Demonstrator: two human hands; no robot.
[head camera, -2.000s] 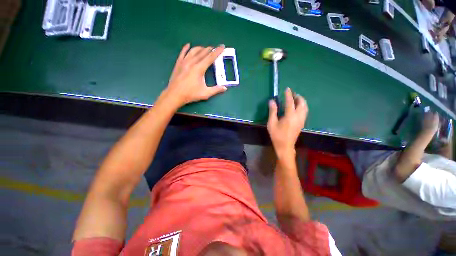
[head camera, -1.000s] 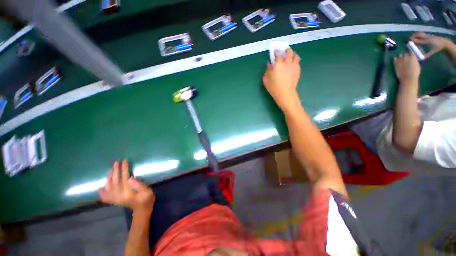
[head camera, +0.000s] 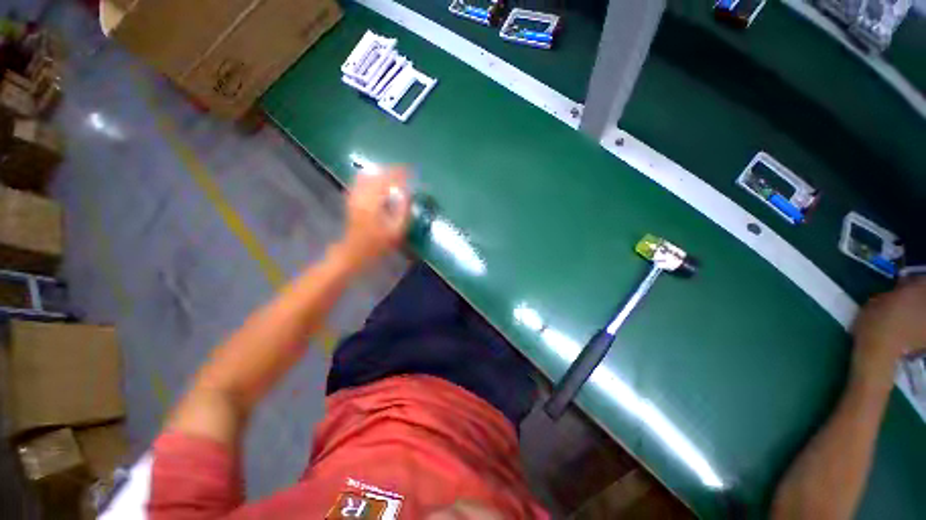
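The double-faced mallet (head camera: 635, 305) lies on the green bench, its yellow-green and dark head toward the conveyor and its black grip over the front edge. Neither hand touches it. A row of overlapping white covers (head camera: 389, 76) lies at the far left of the bench. My left hand (head camera: 378, 211) is blurred above the front edge, below the covers; its fingers look bent and its grip is unclear. My right hand (head camera: 896, 317) is at the right rim, partly cut off, beside a white piece (head camera: 915, 272) at the conveyor edge. Whether it holds that piece is unclear.
Open device halves (head camera: 777, 188) with blue parts lie on the conveyor behind a metal edge strip (head camera: 753, 228). A grey post (head camera: 621, 66) stands at that strip. Brown cardboard boxes (head camera: 218, 46) are at the bench's left end and on the floor.
The view has turned left, bringing the boxes in and the other worker out. My left hand has moved toward the stacked covers. My right hand is now at the right rim. The mallet still lies on the bench.
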